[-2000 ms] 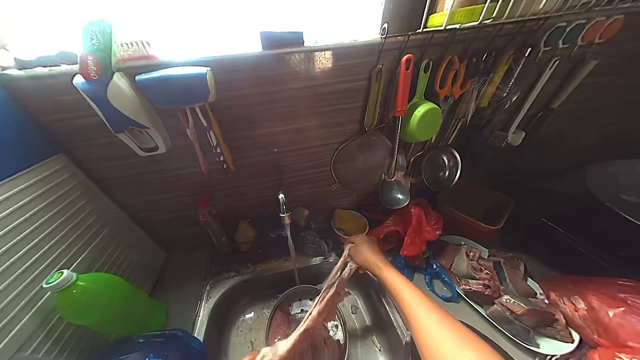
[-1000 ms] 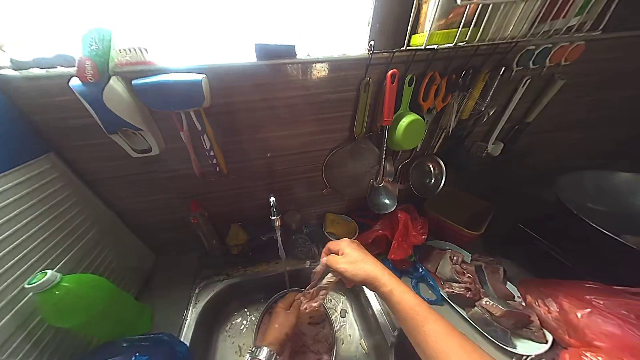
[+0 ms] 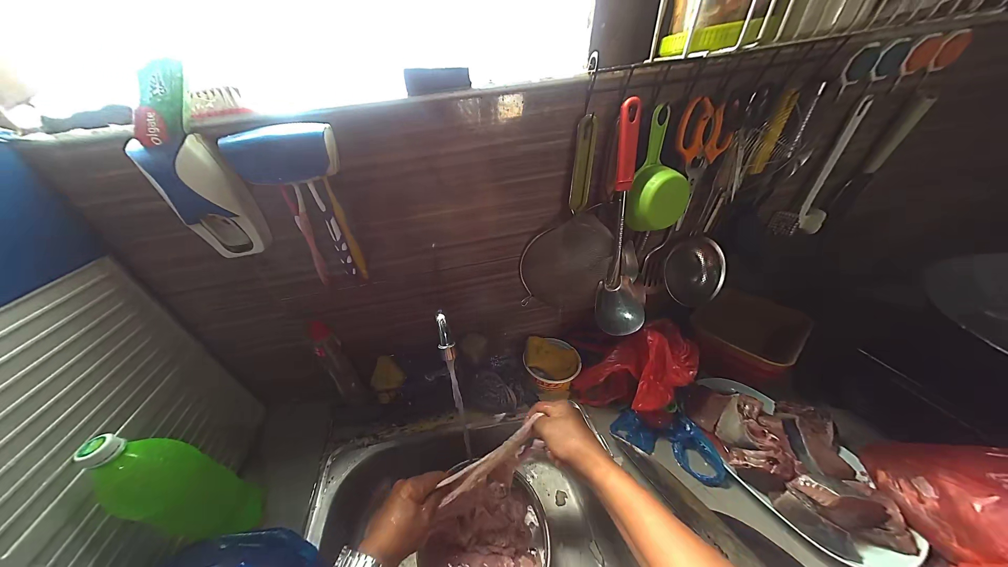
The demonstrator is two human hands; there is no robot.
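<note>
A long pale strip of raw flesh or skin (image 3: 492,461) is stretched between my two hands above a stainless steel sink (image 3: 573,504). My right hand (image 3: 565,431) grips its upper end near the sink's back rim. Lower and to the left, my left hand (image 3: 403,516), with a metal band at the wrist, is closed around the other end. Under them a round metal bowl holds raw meat pieces (image 3: 484,531) inside the sink. Water runs from the faucet (image 3: 445,339) down behind the strip. The fingertips of both hands are partly hidden.
Right of the sink lie blue-handled scissors (image 3: 697,457), a plate of cut raw fish or meat (image 3: 850,543) and red plastic bags (image 3: 945,492). A green bottle (image 3: 169,484) leans at the left. Behind stand a cup with a sponge (image 3: 553,364) and hanging utensils (image 3: 622,307).
One second ago both hands were close together at the bowl, the left over the meat. The left hand has since moved away from the right, and the strip is drawn out between them.
</note>
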